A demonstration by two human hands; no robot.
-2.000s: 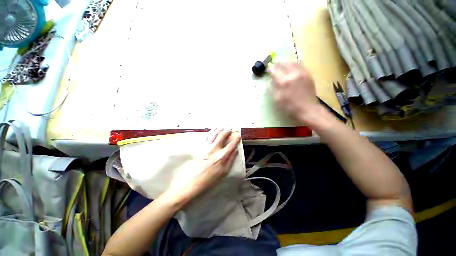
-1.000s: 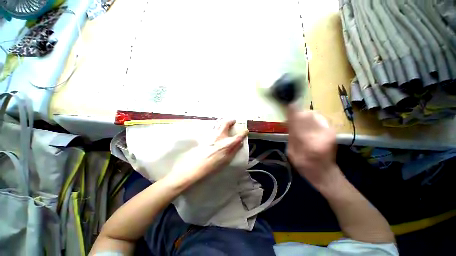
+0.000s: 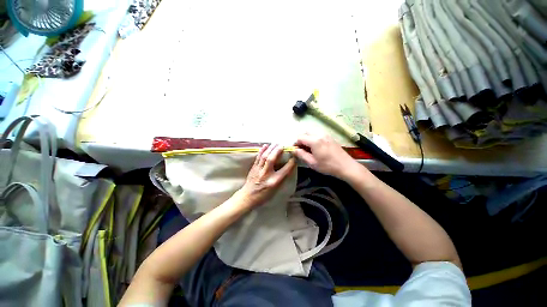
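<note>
A beige bag body (image 3: 240, 222) lies on my lap with its yellow-edged seam (image 3: 210, 152) up along the red strip (image 3: 198, 144) on the bench edge. My left hand (image 3: 264, 175) holds the bag's top edge near its right end, fingertips on the seam. My right hand (image 3: 322, 156) pinches the right end of the seam, beside my left hand. The hammer (image 3: 336, 126) lies on the bench just beyond my right hand, its head to the left and its black grip reaching over the bench edge. Thin loop handles (image 3: 327, 223) hang at the bag's right side.
Stacked bag pieces (image 3: 468, 66) stand on the bench at the right, with dark pointed snips (image 3: 410, 123) and a cord beside them. Bags with handles and yellow edges (image 3: 54, 228) are heaped at left. A turquoise fan (image 3: 45, 15) and spotted scraps (image 3: 60, 60) are at far left.
My right hand has let go of the hammer, which now lies on the bench, and has come to the seam beside my left hand. My left hand stays at the bag's edge.
</note>
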